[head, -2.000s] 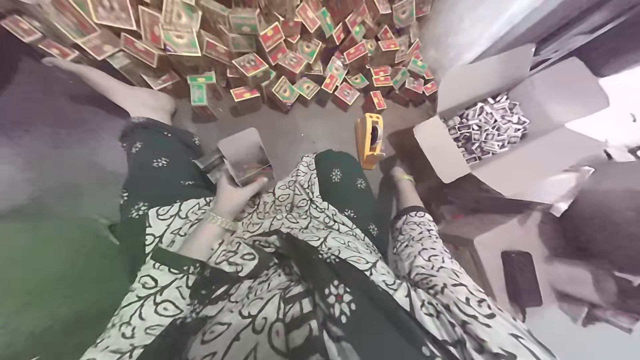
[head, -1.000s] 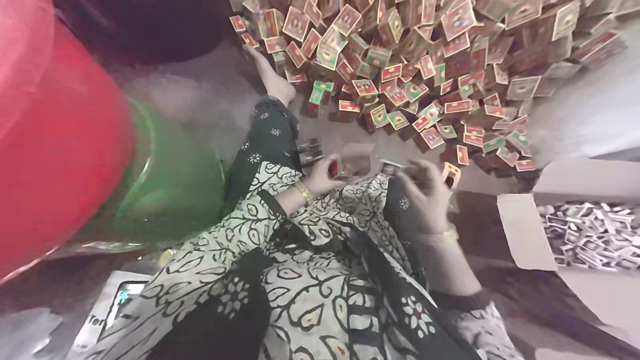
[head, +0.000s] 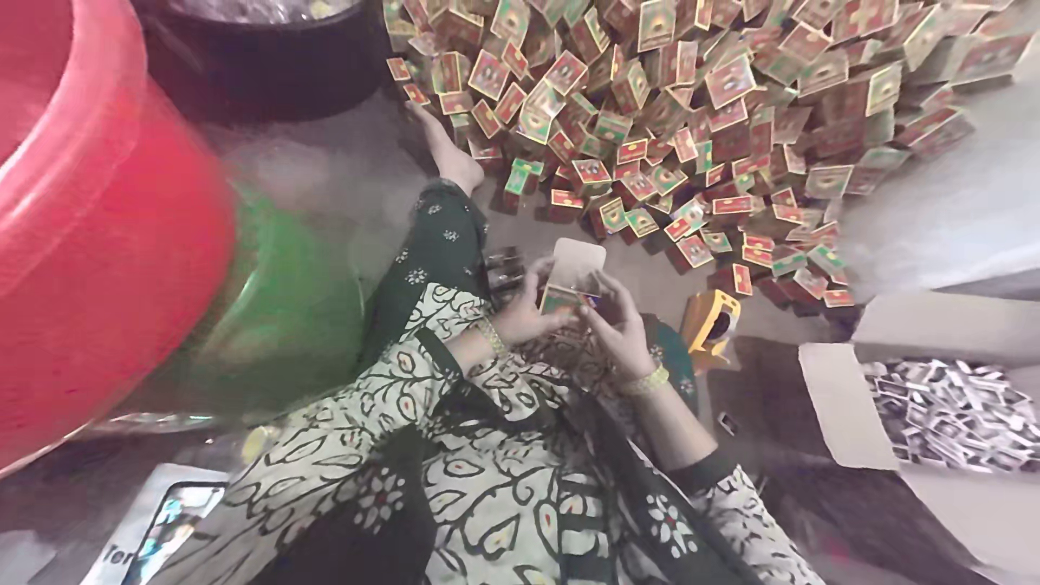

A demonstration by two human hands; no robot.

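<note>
A small printed carton [head: 561, 301] with its pale flap [head: 578, 258] raised is held between both hands above the lap. My left hand [head: 528, 313] grips the carton's left side, thumb near its lower edge. The fingers of my right hand [head: 619, 325] are on its right side and at its opening. What lies inside the carton is too blurred to tell. Dark small items [head: 504, 266] lie on the floor just behind my left hand. To the right of my right hand stands a yellow tape dispenser [head: 713, 325].
Many red and green printed small boxes [head: 634, 154] are heaped ahead. An open cardboard box [head: 849, 406] at right holds many small pale pieces [head: 959, 414]. A red tub [head: 179, 219], a green container [head: 284, 301] and a black tub [head: 268, 65] stand left. A phone [head: 175, 520] lies lower left.
My right hand, near the tape dispenser two seconds ago and raised apart from the carton one second ago, is now on the carton. The view has swung left.
</note>
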